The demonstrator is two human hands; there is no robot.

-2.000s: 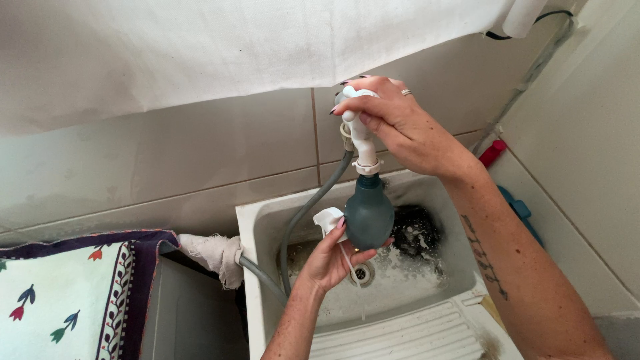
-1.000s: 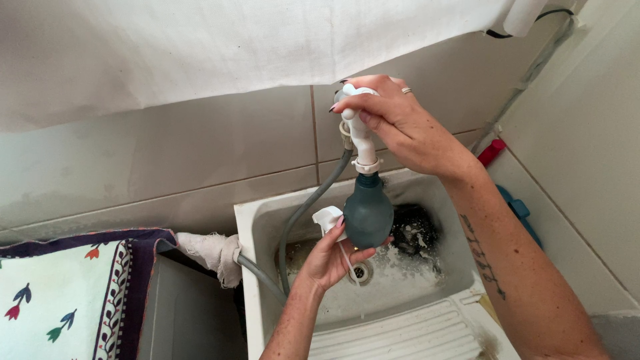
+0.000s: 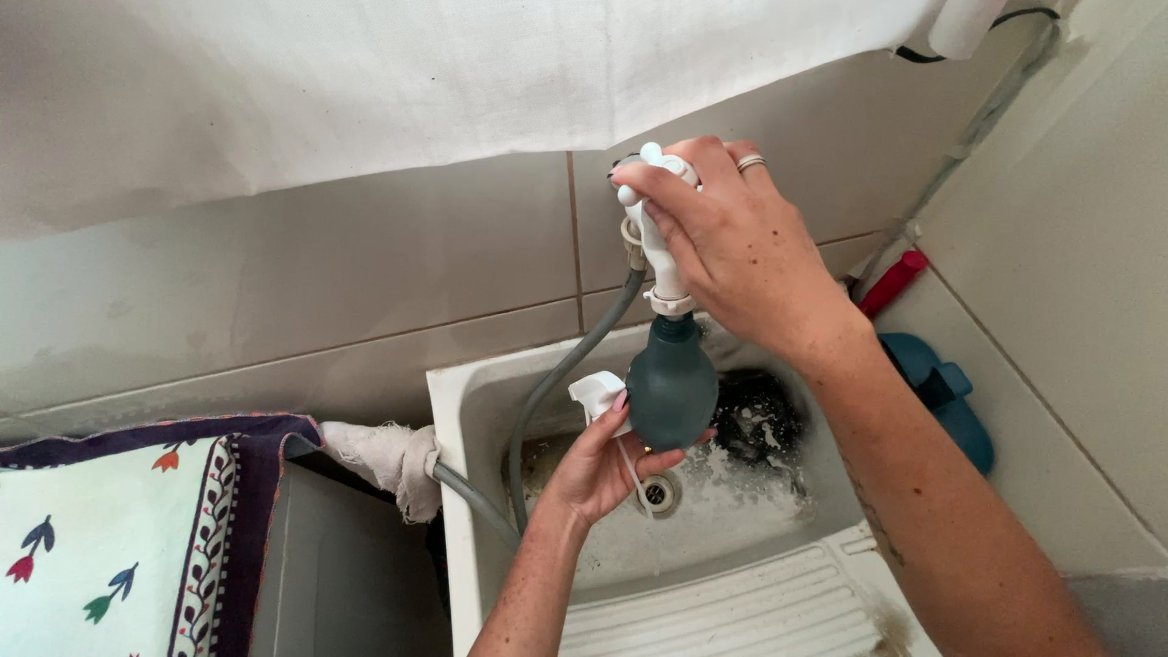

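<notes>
A dark green plastic bottle [image 3: 673,388] stands upright with its neck at the outlet of a white plastic faucet [image 3: 659,251]. Around the lower side of the bottle are the fingers of my left hand [image 3: 602,474], which also holds a white trigger spray head [image 3: 598,392] with its thin dip tube hanging down. My right hand [image 3: 744,237] grips the faucet's handle from above, thumb and fingers around it. The bottle's mouth is hidden against the faucet's end, and whether water runs into it cannot be told.
Below is a white laundry sink [image 3: 447,456] with a drain [image 3: 657,494], a black wet thing [image 3: 757,415] and a ribbed washboard [image 3: 721,607]. A grey hose [image 3: 566,360] curves into it. White cloth [image 3: 365,82] hangs above; a patterned cloth [image 3: 100,538] covers a surface at left.
</notes>
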